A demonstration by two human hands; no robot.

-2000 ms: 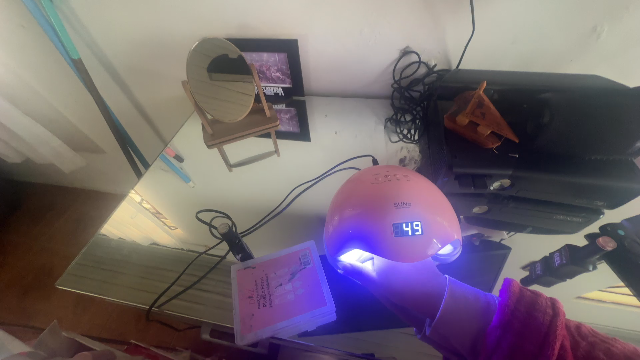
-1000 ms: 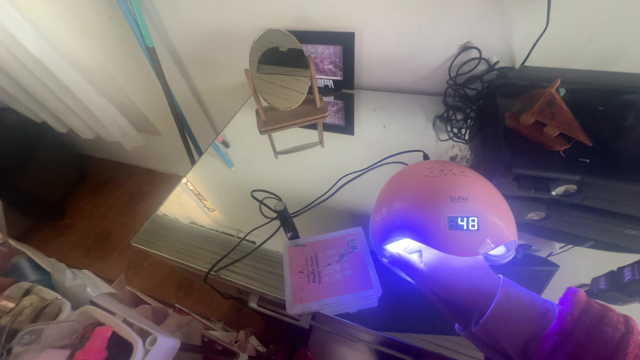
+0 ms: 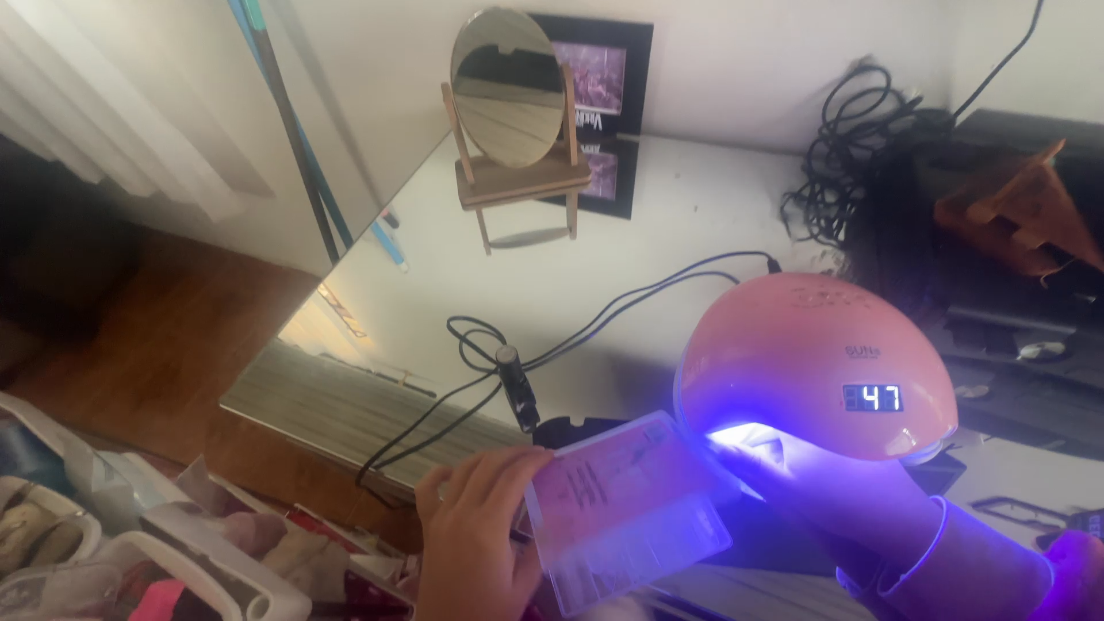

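A pink dome-shaped nail lamp (image 3: 815, 354) stands on the mirror-topped table, its display lit and blue-violet light coming from its opening. My right hand (image 3: 776, 466) reaches in from the lower right; its fingers are mostly hidden inside the lamp, and a band circles the wrist. At the lower centre my left hand (image 3: 487, 517) grips the left edge of a flat clear plastic case (image 3: 621, 509) with a pink printed insert. The case is tilted, just left of the lamp opening, and glows violet in its light.
A round mirror (image 3: 507, 95) on a wooden stand is at the back, beside a black-framed picture (image 3: 634, 78). Black cables (image 3: 604, 315) cross the tabletop. An orange object (image 3: 1018, 216) rests on black equipment at right. White plastic baskets (image 3: 216, 561) of items are at lower left.
My left hand has come into view and taken hold of the case, which lay flat in the earlier frames. My right hand stays in the lamp. The display went from 49 to 47.
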